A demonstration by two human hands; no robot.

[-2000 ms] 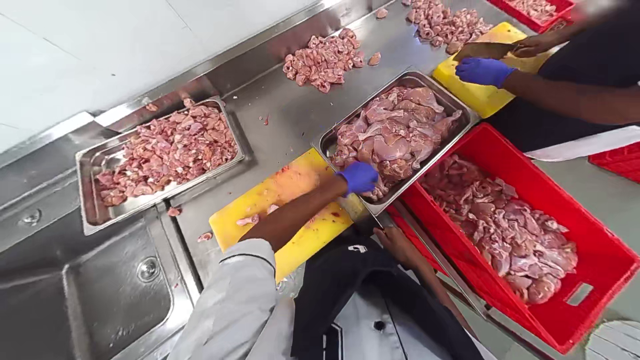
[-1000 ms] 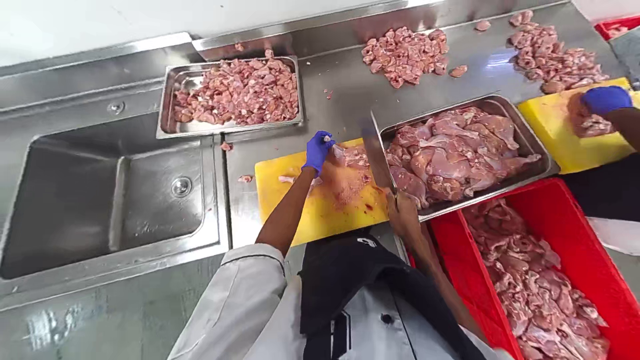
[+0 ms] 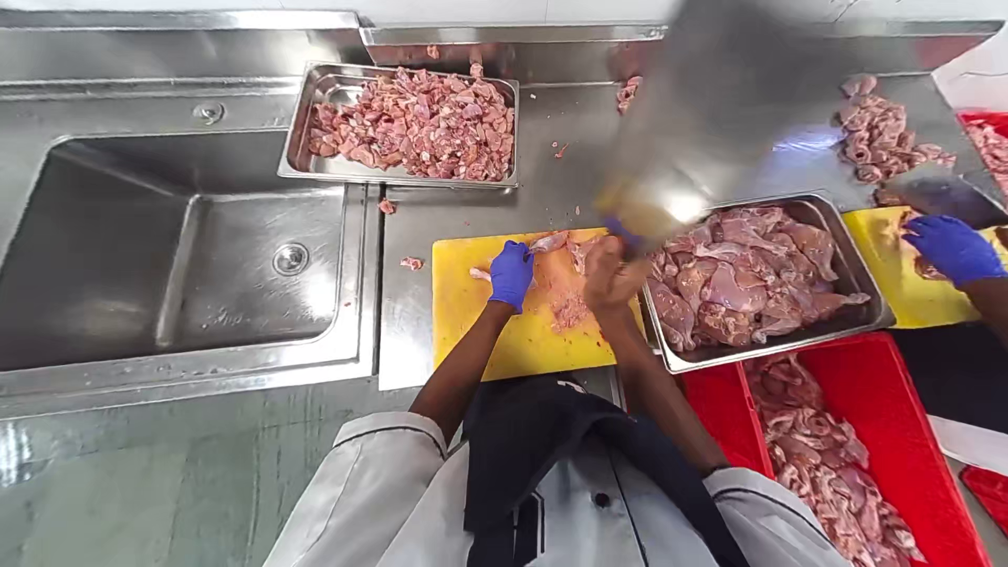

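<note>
My left hand (image 3: 512, 274), in a blue glove, grips the end of a raw chicken leg (image 3: 550, 242) on the yellow cutting board (image 3: 504, 346). My bare right hand (image 3: 614, 274) is closed around the handle of a cleaver (image 3: 709, 102), whose broad blade is raised and strongly blurred by motion. Small meat scraps (image 3: 573, 309) lie on the board between my hands. To the right, touching the board's edge, a steel tray (image 3: 865, 303) holds a heap of raw chicken legs (image 3: 736, 287).
A steel tray (image 3: 295, 150) of cut chicken pieces stands behind the board, and a sink (image 3: 102, 252) is at left. A red crate (image 3: 890, 409) with chicken sits at lower right. A co-worker's blue-gloved hand (image 3: 953, 248) rests at another yellow board (image 3: 913, 303).
The cleaver, low beside the tray one second ago, is now raised and blurred. Two seconds ago my left hand was at the tray of legs; since then it has moved left onto the board.
</note>
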